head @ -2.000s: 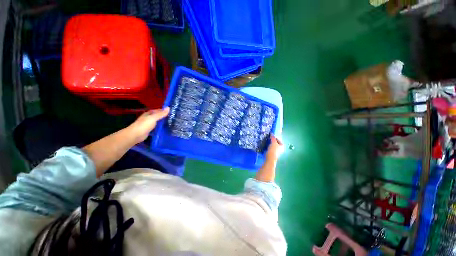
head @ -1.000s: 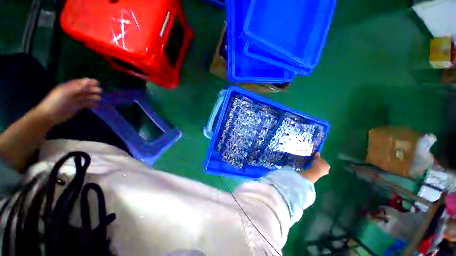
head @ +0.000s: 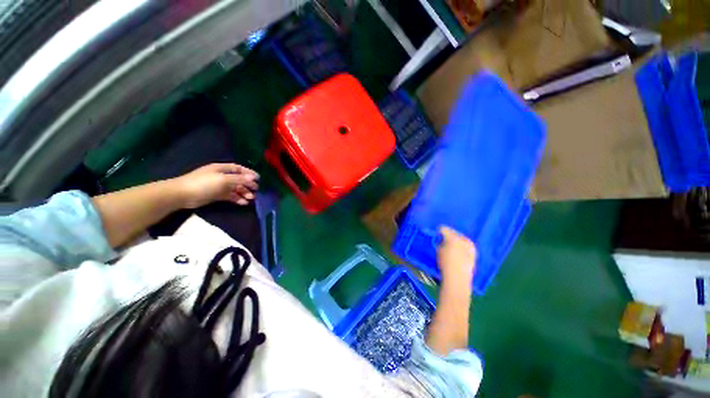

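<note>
My right hand [head: 457, 253] grips the near edge of an empty blue bin [head: 486, 148], which is tilted up and slightly blurred above other stacked blue bins [head: 502, 245]. My left hand [head: 226, 184] is held out at the left with its fingers loosely curled and nothing seen in it. The blue tray filled with silvery speckled boards [head: 389, 322] rests on a light blue stool [head: 328, 291], close to my body and partly hidden by my right arm.
A red plastic stool [head: 335, 132] stands ahead. Blue bins with boards [head: 409, 128] lie on the green floor behind it. A large cardboard sheet or box [head: 595, 132] is at the upper right, with blue bins [head: 676, 124] beside it. A grey curved machine or line edge [head: 140, 78] crosses the upper left.
My right hand has let go of the filled tray and now holds an empty bin raised from the stack. My left hand has moved forward. The view has turned.
</note>
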